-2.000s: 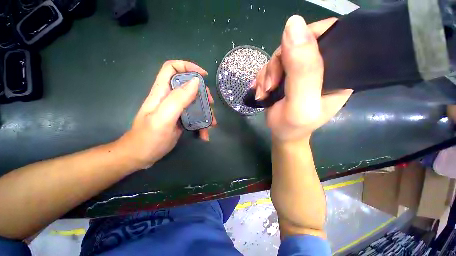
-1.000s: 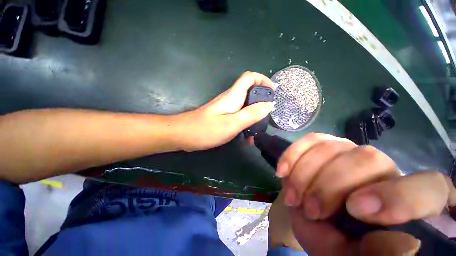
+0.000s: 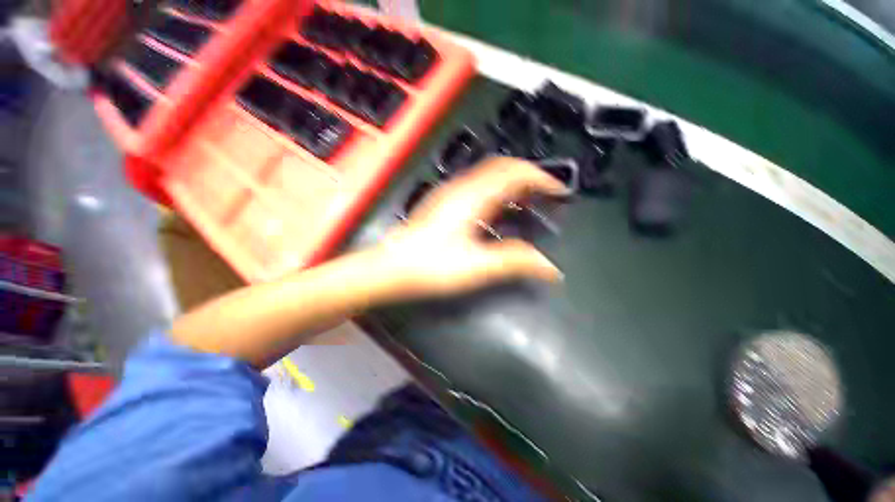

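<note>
My left hand (image 3: 466, 230) is blurred over the left part of the bench, thumb and fingers apart. A dark housing (image 3: 518, 222) shows between them; no grip on it is visible. More loose black housings (image 3: 618, 121) lie clustered beyond the fingers, some with pale rims. The round screw dish (image 3: 787, 392) is at the lower right. The black nose of the electric screwdriver (image 3: 840, 475) shows beside its lower edge. Only a fingertip of my right hand (image 3: 885, 489) shows at the bottom right corner, at the screwdriver; the rest is cut off.
An orange-red tray (image 3: 260, 201) with rows of black housings stands at the upper left, beside another tray holding dark parts. A white-edged rail (image 3: 756, 176) runs along the green conveyor at the back. The worn bench edge (image 3: 491, 417) curves below.
The view has swung left, bringing the trays in. My left hand has left the dish area and no longer grips the earlier housing. My right hand and the screwdriver are now mostly out of view.
</note>
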